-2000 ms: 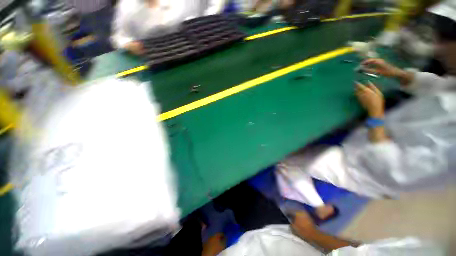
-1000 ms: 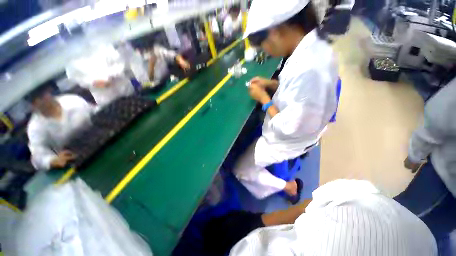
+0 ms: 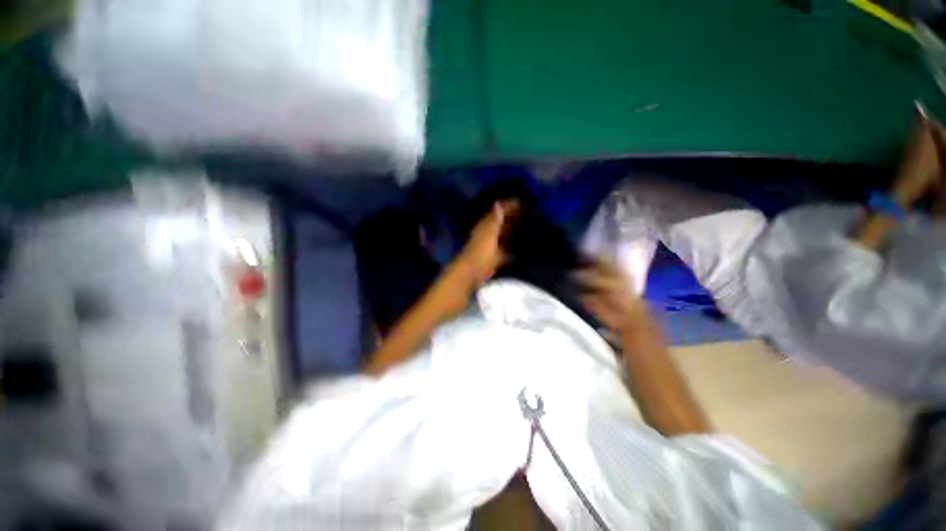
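My left hand (image 3: 490, 241) is blurred above my dark-clothed lap, near the centre. My right hand (image 3: 610, 295) is to the right of it, also blurred, over my thigh. The two hands are apart. I cannot tell whether either one holds anything. The stack of white translucent sheets (image 3: 254, 78) lies on the green line surface (image 3: 622, 88) at the upper left, beyond my hands.
A pale machine bed (image 3: 124, 342) with a red button (image 3: 251, 283) stands at my left. Another person's arm with a blue wristband (image 3: 887, 204) and pale smock (image 3: 830, 280) are at the right. A blue stool (image 3: 679, 290) shows beneath the line's edge.
The view has swung down and left from the hall to my lap. Both my hands and the machine bed now show. The stack of sheets appears higher in view.
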